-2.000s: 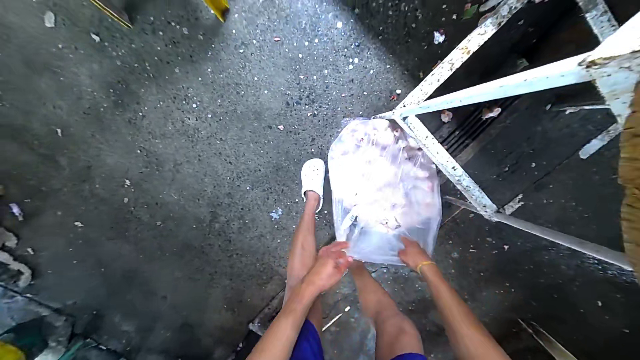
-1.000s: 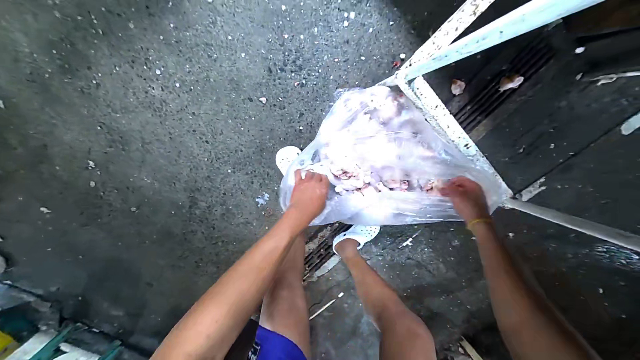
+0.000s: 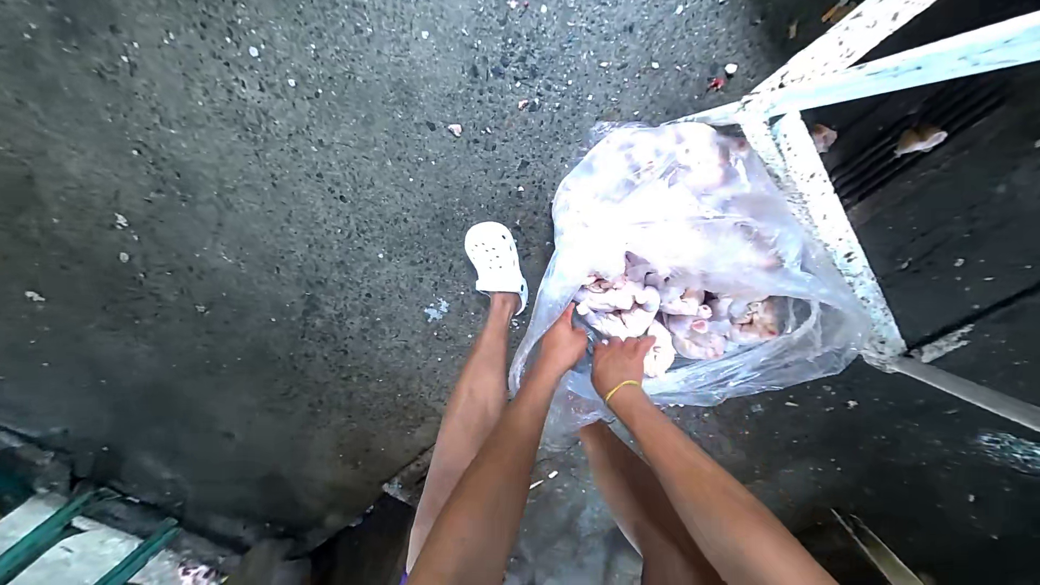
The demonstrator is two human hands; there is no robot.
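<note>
A large clear plastic bag [image 3: 666,219] stands on the wet concrete floor with its mouth spread open toward me. Pale raw meat pieces [image 3: 621,309], which look like poultry, show in the opening, and more fill the bag behind the film. My left hand [image 3: 563,343] is at the left side of the opening, its fingertips by the meat; its grip cannot be made out. Close beside it, my right hand [image 3: 621,364], with a yellow band at the wrist, reaches inside the mouth and touches the pieces. Whether it grips one is unclear.
A white, rust-spotted metal frame [image 3: 837,236] borders the bag on the right, with a dark floor grate [image 3: 918,138] beyond. My foot in a white clog [image 3: 494,258] is left of the bag. Green bars [image 3: 138,552] lie at the lower left.
The bag's mouth, gathered near my hands two seconds ago, is now wide open with meat exposed. My right hand has moved left from the bag's right edge to beside my left hand.
</note>
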